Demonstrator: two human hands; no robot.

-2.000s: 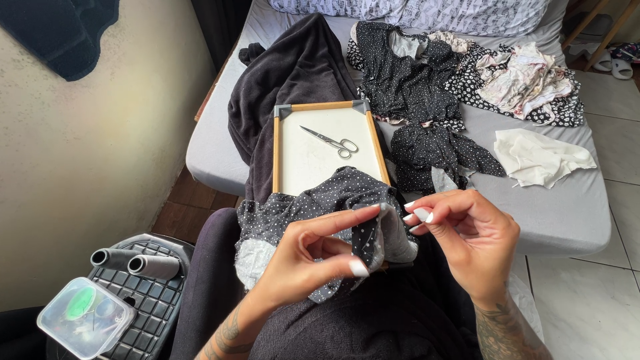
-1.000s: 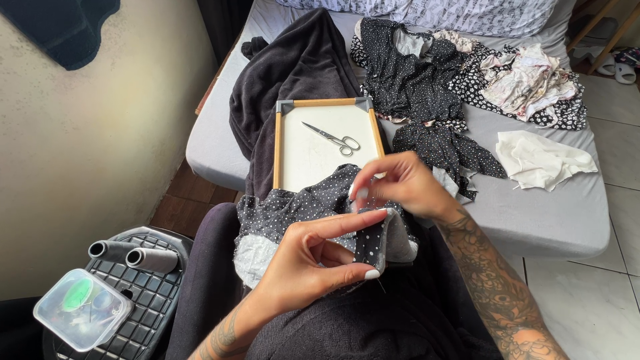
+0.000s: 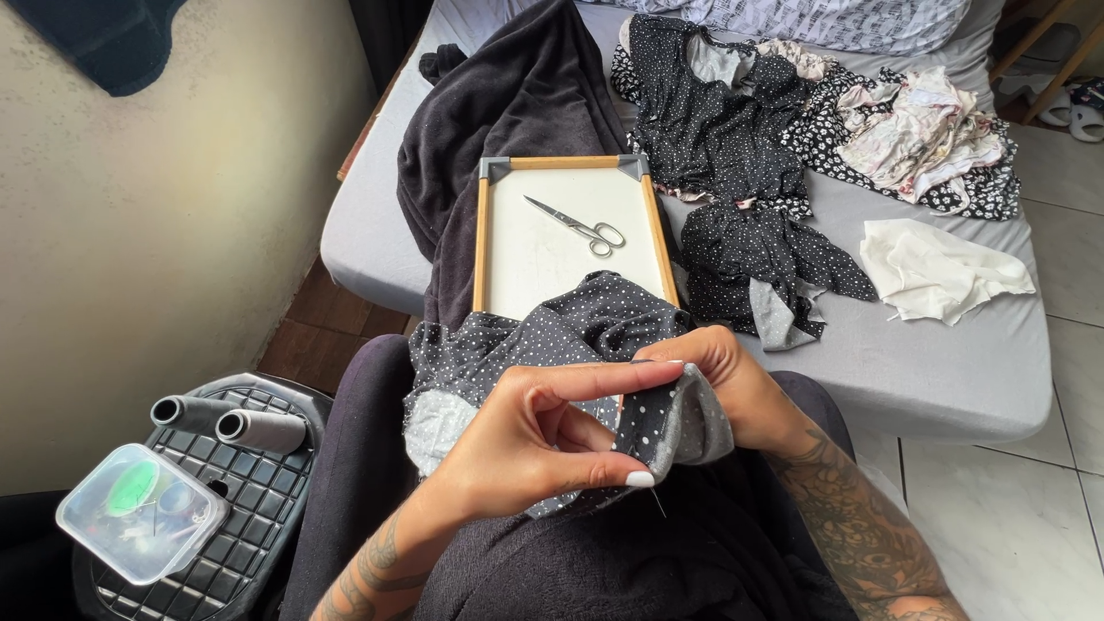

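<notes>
Black fabric with white dots (image 3: 595, 319) lies bunched over my lap. My left hand (image 3: 535, 431) pinches its folded edge between thumb and index finger, the grey underside turned outward at the right. Behind that fold my right hand (image 3: 724, 379) touches the cloth; its fingertips are mostly hidden. A thin thread end hangs below my left thumb, and no needle can be made out. Beyond the cloth, metal scissors (image 3: 580, 226) rest on a white board with a wooden frame (image 3: 483, 233).
A bed (image 3: 931, 388) ahead holds a dark blanket (image 3: 509, 112), dotted garments (image 3: 724, 112), floral clothes (image 3: 923, 138) and white cloth (image 3: 940, 267). At lower left, a black stool (image 3: 233, 517) carries thread spools (image 3: 263, 429) and a clear plastic box (image 3: 142, 513).
My right hand was apart from the fold at the right two seconds ago, then came above it; now it is behind the fold. My left hand keeps its pinch.
</notes>
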